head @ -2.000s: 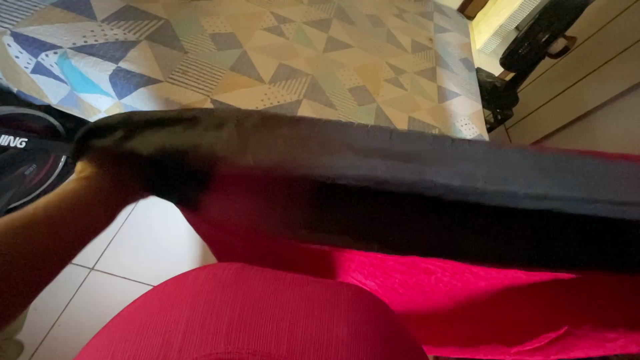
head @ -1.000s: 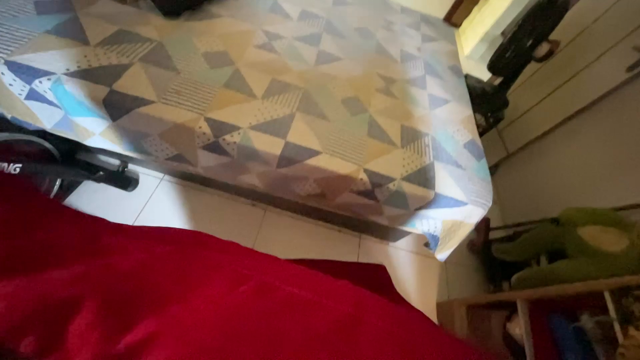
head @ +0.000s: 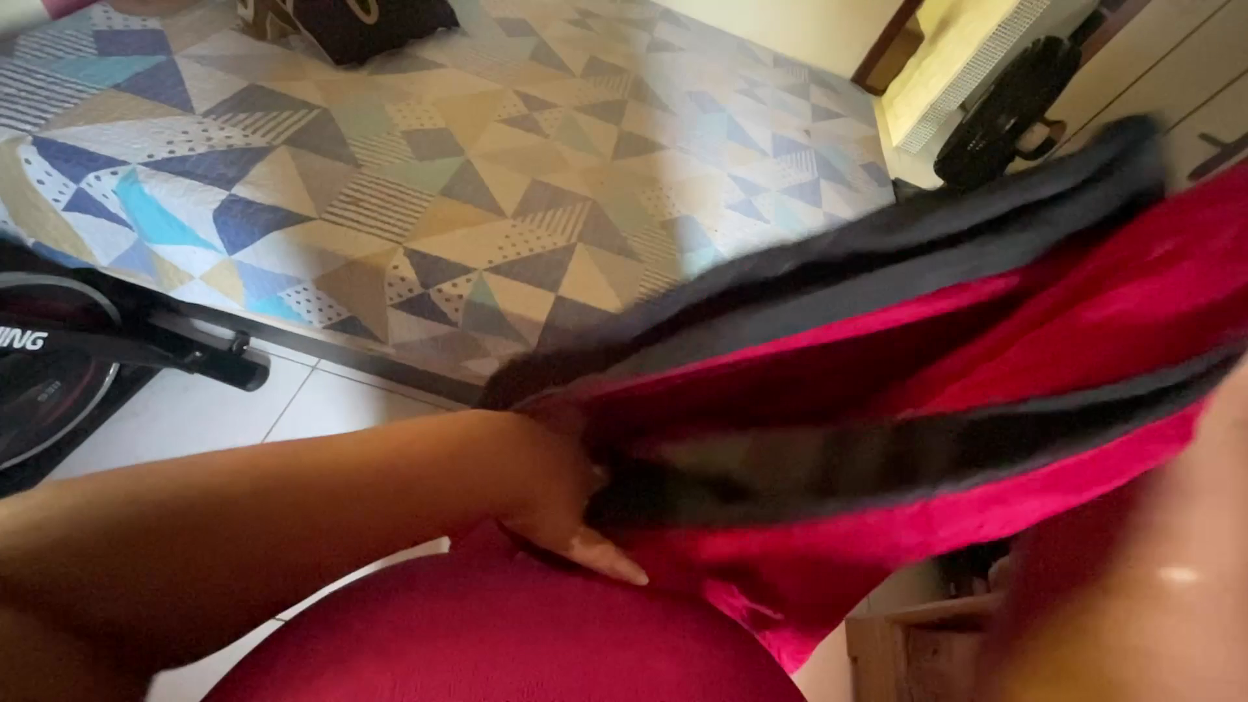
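Observation:
A red cloth garment with wide black bands (head: 936, 390) stretches across the right half of the view, its folds fanned apart. My left hand (head: 556, 478) grips its left end, with the thumb pointing down over the red fabric. At the far right, blurred and cut by the frame edge, is my right arm (head: 1150, 546); the fingers of that hand are out of view. The red clothing that I wear (head: 507, 634) bulges below my left hand.
A bed with a geometric-patterned cover (head: 468, 195) lies ahead, a dark bag-like item (head: 361, 29) on it. Black exercise equipment (head: 97, 361) stands at left on white floor tiles (head: 341, 400). A black fan (head: 1014, 107) is at upper right, a wooden shelf (head: 926, 634) at lower right.
The red and black cloth, out of view one second ago apart from possible red fabric below, is now spread at right. My left hand has come into view holding it.

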